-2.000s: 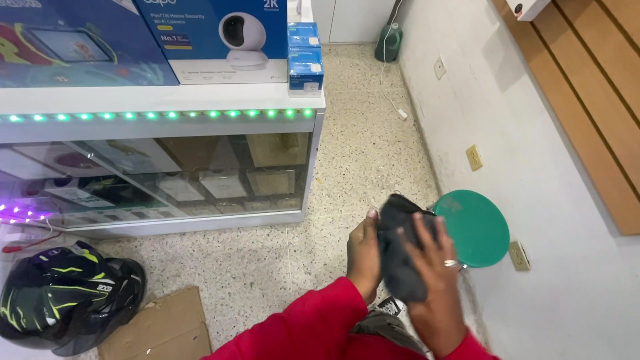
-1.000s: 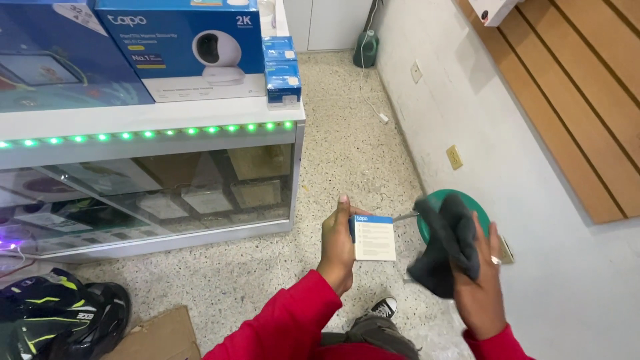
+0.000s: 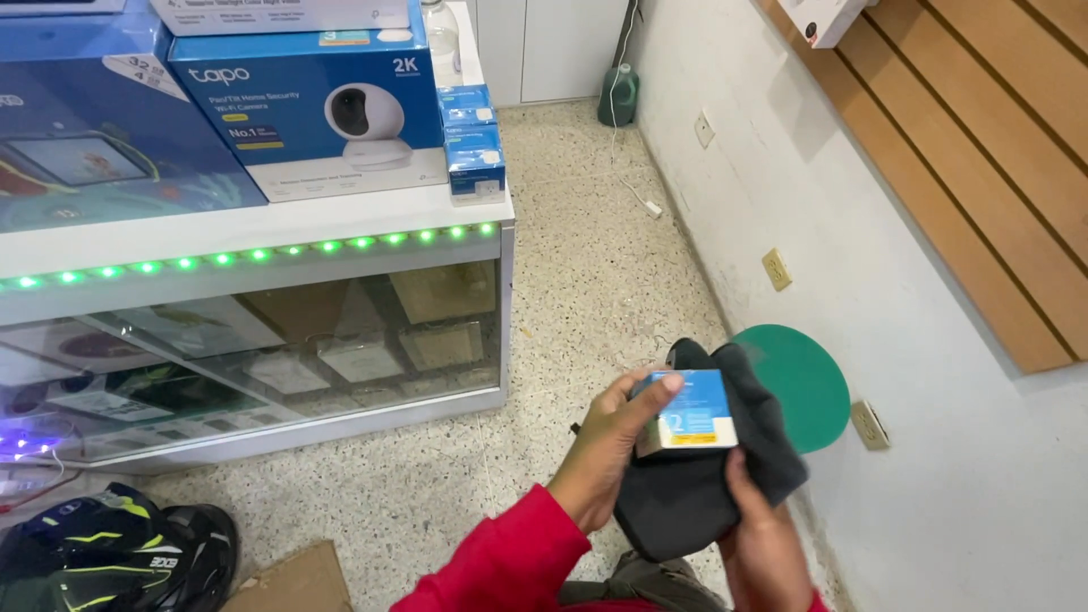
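Note:
My left hand grips a small blue and white Tapo box by its left side, the thumb lying on its top edge. A dark grey cloth hangs behind and below the box and rises along its right side. My right hand holds that cloth from beneath, its thumb near the box's lower right corner. Both hands are over the floor, just left of a round green stool top. The fingers behind the cloth are hidden.
A glass display case with a green light strip stands at left, bearing a large Tapo camera box and small blue boxes. A helmet and cardboard lie lower left. A slatted panel hangs on the right wall.
The cloth, held apart at the right a second ago, is now against the box. The box has turned and shows a blue face instead of the pale printed one.

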